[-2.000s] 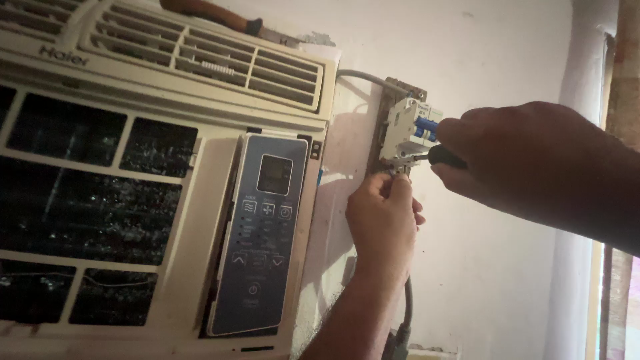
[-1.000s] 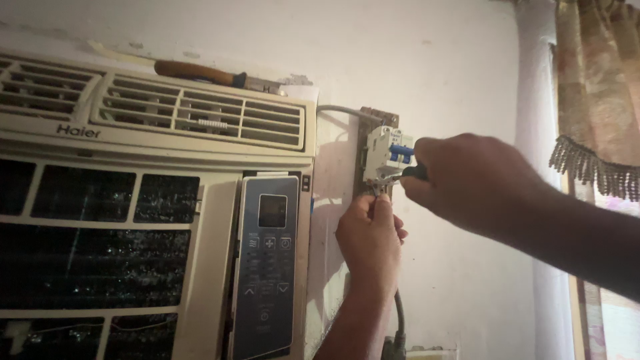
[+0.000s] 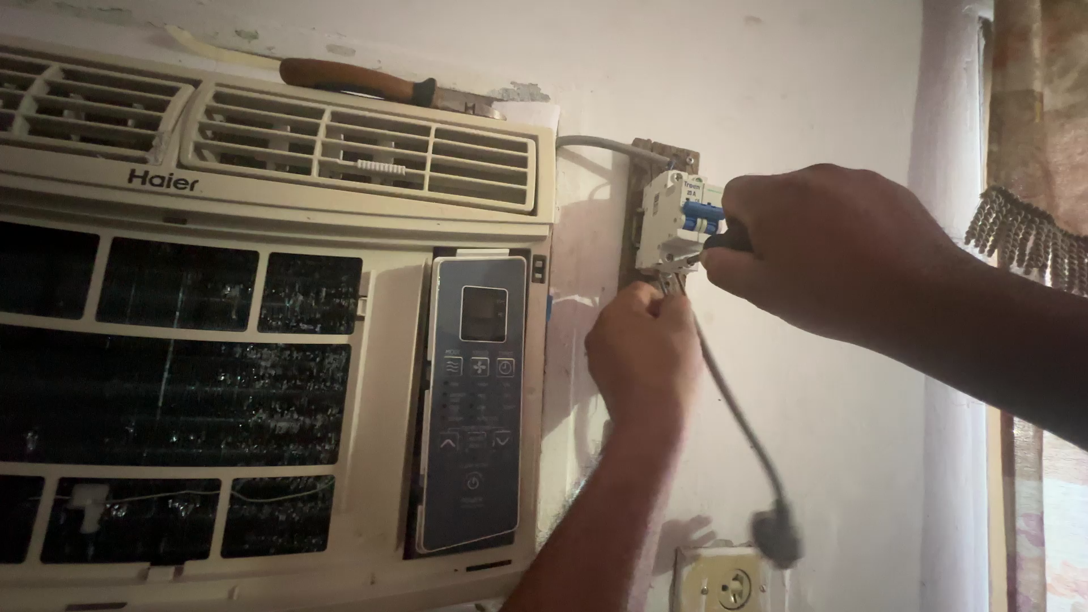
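Observation:
A white circuit breaker (image 3: 667, 217) with blue toggles is mounted on a wooden strip (image 3: 636, 183) on the wall. My right hand (image 3: 824, 246) grips a screwdriver by its dark handle (image 3: 729, 241), its tip at the breaker's lower terminals. Just below, my left hand (image 3: 646, 348) pinches the wire ends (image 3: 669, 282) at the breaker's bottom. A grey cable (image 3: 735, 399) hangs beside my left hand and ends in a dark plug (image 3: 776, 535). Another grey cable (image 3: 603, 143) runs from behind the air conditioner to the top of the breaker.
A Haier window air conditioner (image 3: 391, 340) with a blue control panel (image 3: 476, 408) fills the left side. A wooden-handled saw or knife (image 3: 357, 81) lies on top of it. A wall socket (image 3: 722, 582) sits below the plug, and a fringed curtain (image 3: 1041, 127) hangs at the right.
The plug and its cable have swung out to the right, away from my left forearm. Both hands stay at the breaker's lower end.

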